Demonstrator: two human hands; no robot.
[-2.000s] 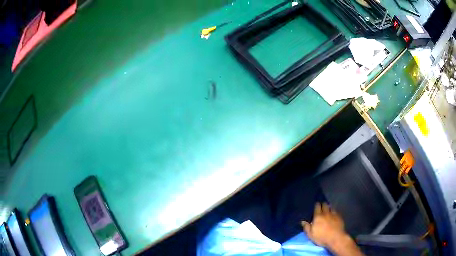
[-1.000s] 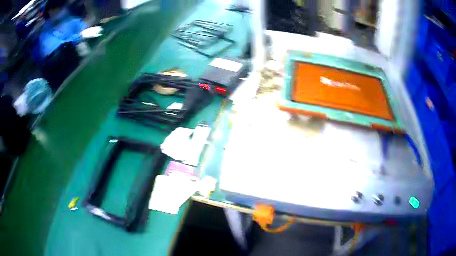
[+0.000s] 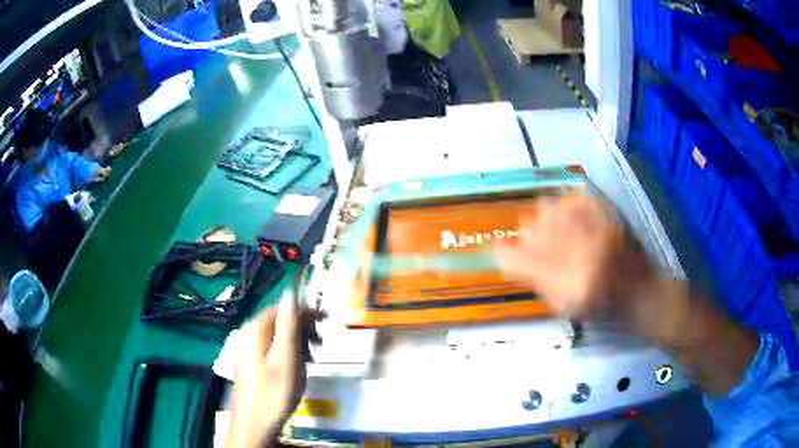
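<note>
The orange fixture base [image 3: 438, 293] lies on the white machine bed, with white lettering and a black rectangular outline on it. A pale green cover frame [image 3: 473, 182] shows along its back and left sides. My right hand [image 3: 574, 254] is blurred over the right part of the fixture, fingers pointing left; whether it grips the frame is unclear. My left hand [image 3: 270, 372] is blurred at the bed's left front corner, fingers pointing up, with a dark shape beside the fingertips. Its grip is unclear.
Tangled black frames [image 3: 206, 284] lie left of a dark box with red lights [image 3: 293, 229]. A bezel stack [image 3: 140, 402] is at the lower left, more frames [image 3: 267, 157] farther back. A silver cylinder [image 3: 346, 70] stands behind the bed. Blue bins [image 3: 710, 166] line the right; a person [image 3: 53, 179] sits far left.
The view has swung right from the bench to the machine, bringing the fixture to the middle. Both hands are now in view, the right one over the fixture.
</note>
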